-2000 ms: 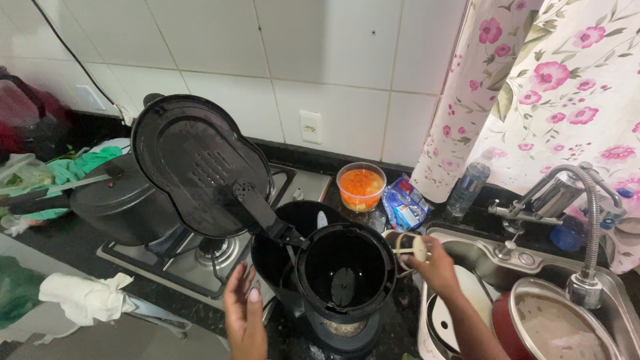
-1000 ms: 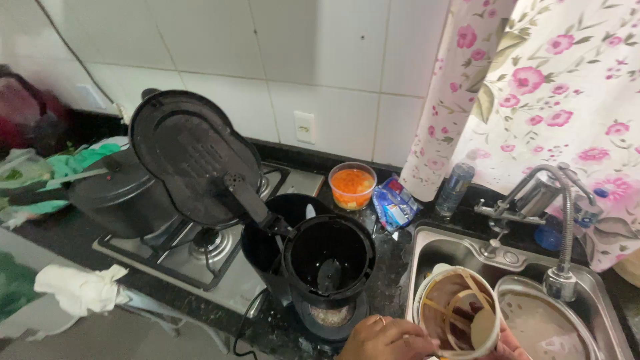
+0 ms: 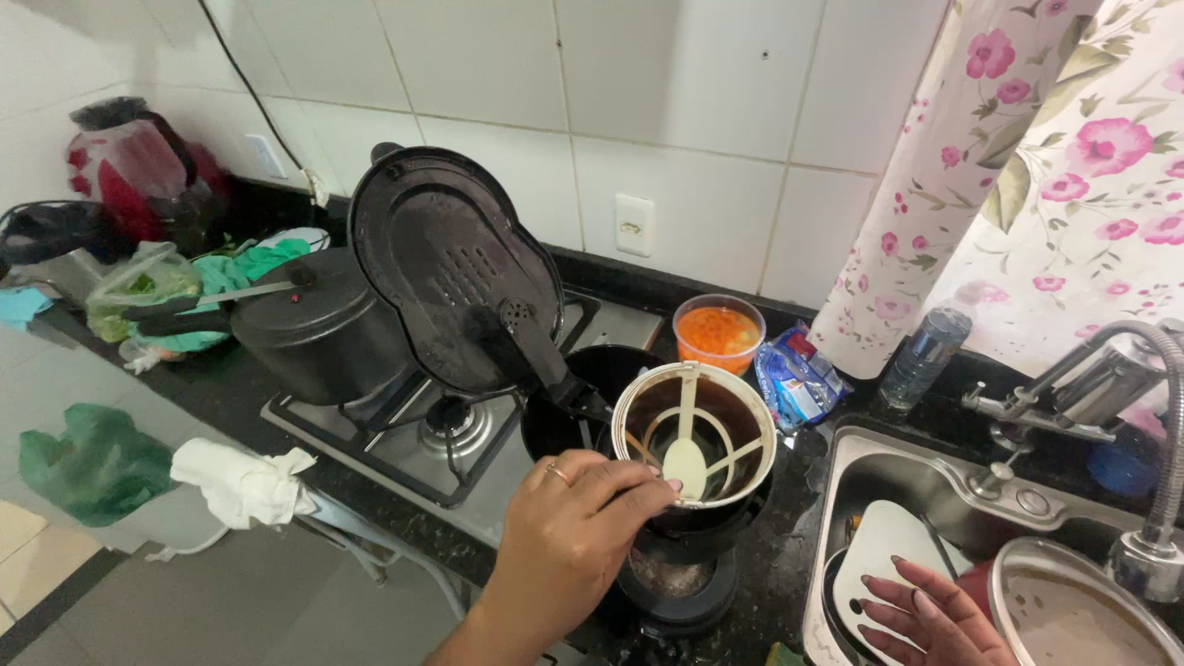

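My left hand (image 3: pixel 578 527) grips the near rim of a round, pale plastic filter basket (image 3: pixel 694 393) with brown stains inside. The basket is over the filter opening of a black drip coffee maker (image 3: pixel 680 532); whether it rests inside cannot be told. The coffee maker's black lid (image 3: pixel 453 268) stands raised, tilted to the left over the stove. Beneath the opening, the round warming plate (image 3: pixel 673 575) looks worn. My right hand (image 3: pixel 934 615) is empty, fingers spread, above the near part of the sink beside a white cutting board (image 3: pixel 888 573).
A gas stove (image 3: pixel 453 435) holds a black pressure cooker (image 3: pixel 319 314). Behind the coffee maker are a tub of orange food (image 3: pixel 717 328), a blue packet (image 3: pixel 797 377) and a clear bottle (image 3: pixel 925 361). The steel sink (image 3: pixel 837 481) contains a red pot (image 3: pixel 1073 601) of cloudy liquid, under a faucet (image 3: pixel 1170 407).
The stained filter basket has moved left from above the sink to the coffee maker's opening. My right hand, at the basket one second ago, is now apart from it.
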